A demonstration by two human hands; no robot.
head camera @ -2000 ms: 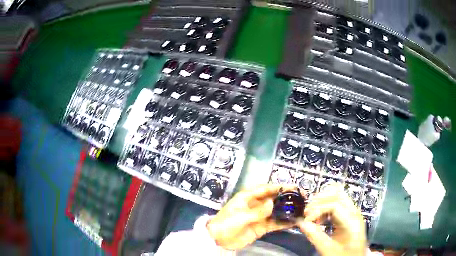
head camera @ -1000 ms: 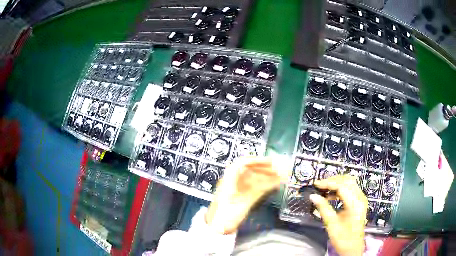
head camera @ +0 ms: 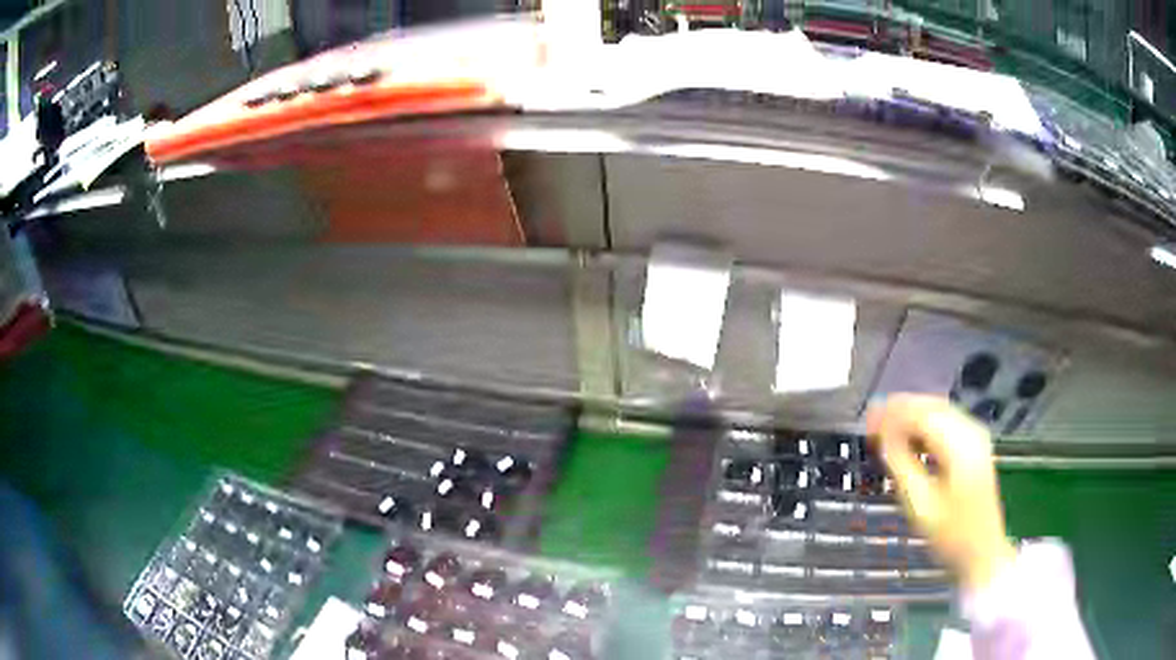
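Observation:
My right hand [head camera: 939, 480] is raised over the right end of the right black tray [head camera: 761, 548], its fingers curled. The view is blurred and I cannot tell whether it holds anything. My left hand is out of the picture. Round black labelled units sit in the back rows of this tray. A clear blister tray [head camera: 787, 634] with black labelled units lies in front of it, cut off by the lower edge.
A left black tray [head camera: 387, 445] holds several units. Clear trays [head camera: 232, 567] lie at lower left and centre, with a white card [head camera: 329, 634] between them. A grey barrier [head camera: 387, 310] with posted papers [head camera: 815, 342] stands behind the green mat [head camera: 606, 496].
The view has tilted up to the barrier. My right hand has moved from the right clear tray to the back black tray. My left hand has left the picture.

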